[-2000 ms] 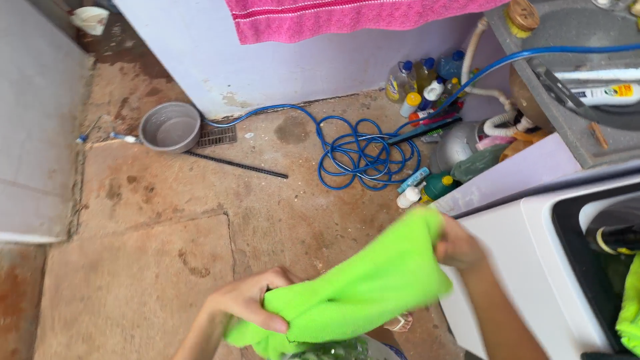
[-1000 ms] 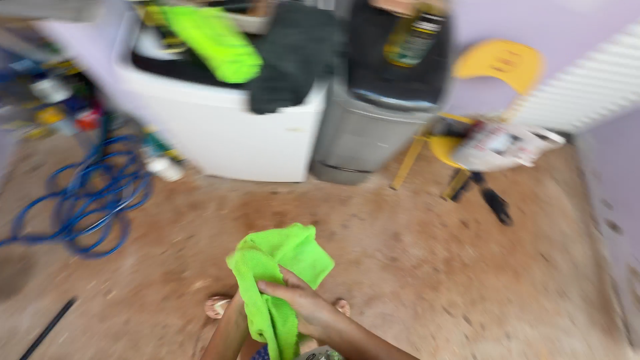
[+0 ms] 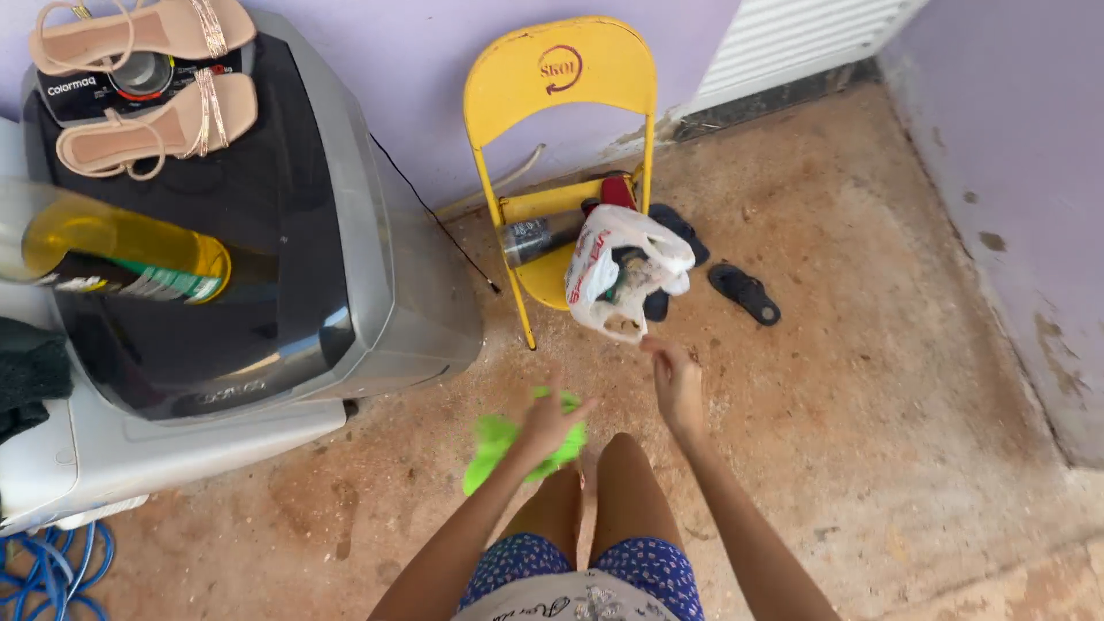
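Note:
My left hand (image 3: 552, 423) is over the lime green cloth (image 3: 493, 444), its fingers spread and blurred; whether it grips the cloth cannot be told. At the lower edge of a white plastic bag (image 3: 595, 297), my right hand (image 3: 677, 379) has its thumb and forefinger closed on the rim. The bag sits on the seat of a yellow metal folding chair (image 3: 561, 73), open at the front, with things inside that are hard to make out. Beside it on the seat lies a dark cylindrical container (image 3: 530, 240).
Left of the chair stands a grey machine with a dark lid (image 3: 198, 233), bearing a pair of beige sandals (image 3: 164, 121) and a bottle of yellow liquid (image 3: 129, 250). A black flip-flop (image 3: 743, 293) lies on the floor. A blue hose (image 3: 56, 573) coils at lower left.
The view has swung right to the chair. Both hands were at the green cloth; my right hand has left it and is now at the white bag's edge.

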